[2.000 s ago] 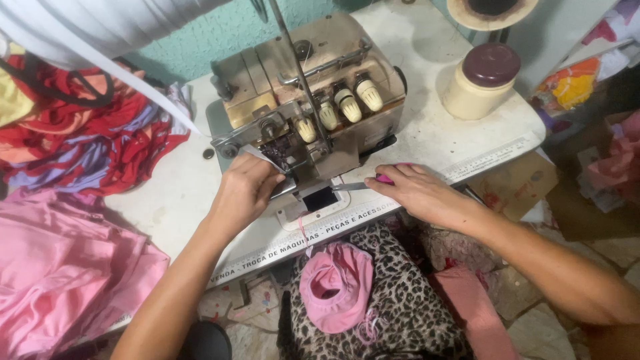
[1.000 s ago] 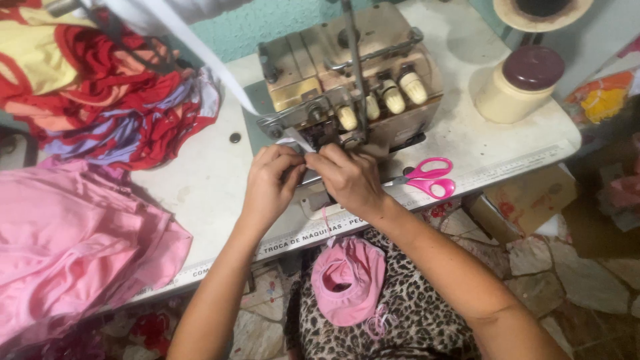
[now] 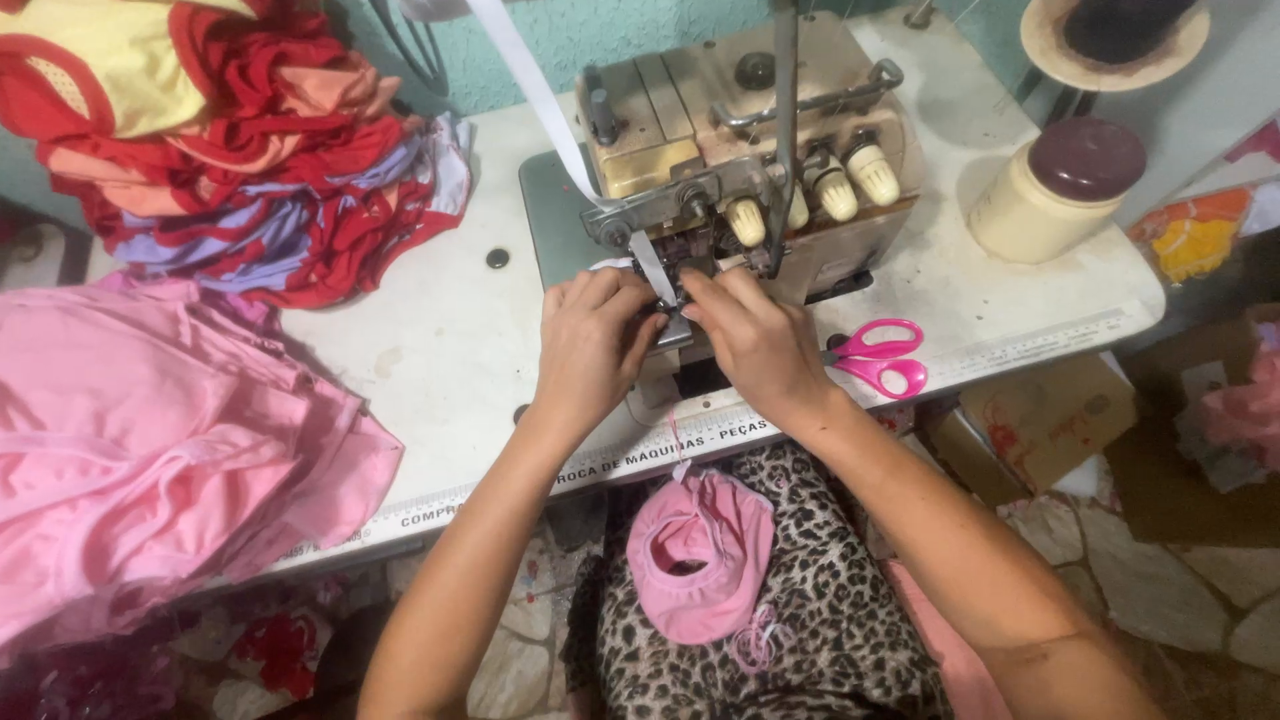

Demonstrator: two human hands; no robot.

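Observation:
Both of my hands work at the needle area of an industrial overlock-type sewing machine (image 3: 660, 90). My left hand (image 3: 595, 345) has its thumb and fingers pinched at the lower end of a white elastic or tape strip (image 3: 650, 265). My right hand (image 3: 755, 345) reaches in from the other side, its fingertips beside the strip; whether they grip it is hidden. More white tape (image 3: 535, 95) runs down from above into the machine's guide. Pink-handled scissors (image 3: 880, 358) lie right of my right hand. A small pink garment (image 3: 700, 560) rests on my leopard-print lap, a thread running up from it.
Pink fabric pieces (image 3: 170, 430) are piled at the left table edge, with red, lilac and yellow garments (image 3: 270, 180) behind. A cream jar with a dark lid (image 3: 1060, 190) stands at the right. Cardboard boxes (image 3: 1050, 420) sit below the table at the right.
My right hand held the pink scissors two seconds ago; they now lie on the table, and that hand has moved left beside my left hand at the machine. The view has shifted.

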